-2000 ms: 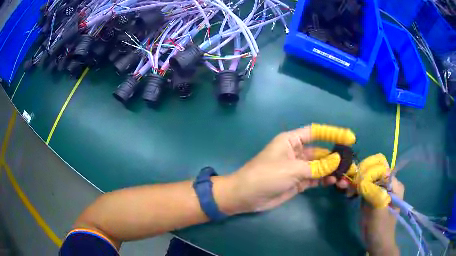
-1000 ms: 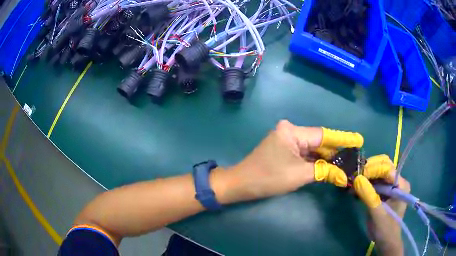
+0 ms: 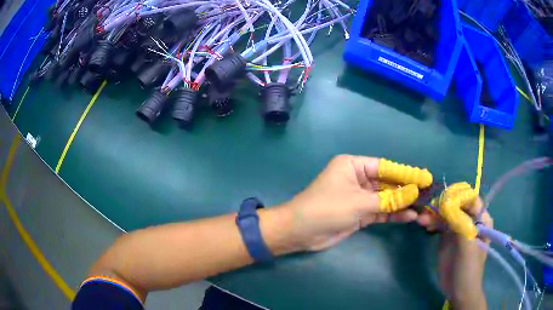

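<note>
My left hand (image 3: 339,203), with yellow finger cots and a blue wristband, holds a small black connector housing (image 3: 429,197) between its fingers at the right of the view. The housing is mostly hidden by the fingers. My right hand (image 3: 464,224), also with yellow finger cots, is close against it and pinches the wires beside the housing. Pale lilac cables (image 3: 500,237) run from my right hand towards the right edge. Which wire tips sit in the housing cannot be told.
Wire harnesses with black round connector shells (image 3: 276,102) are piled at the upper left. A larger blue parts bin (image 3: 397,71) with black parts and a narrower blue bin (image 3: 494,115) stand at the upper right. The green bench edge curves along the left, with grey floor (image 3: 36,242) beyond.
The fingers of my left hand have closed over the housing, hiding more of it than a second ago. My right fingers have curled, and the loose cable at the right has swung lower.
</note>
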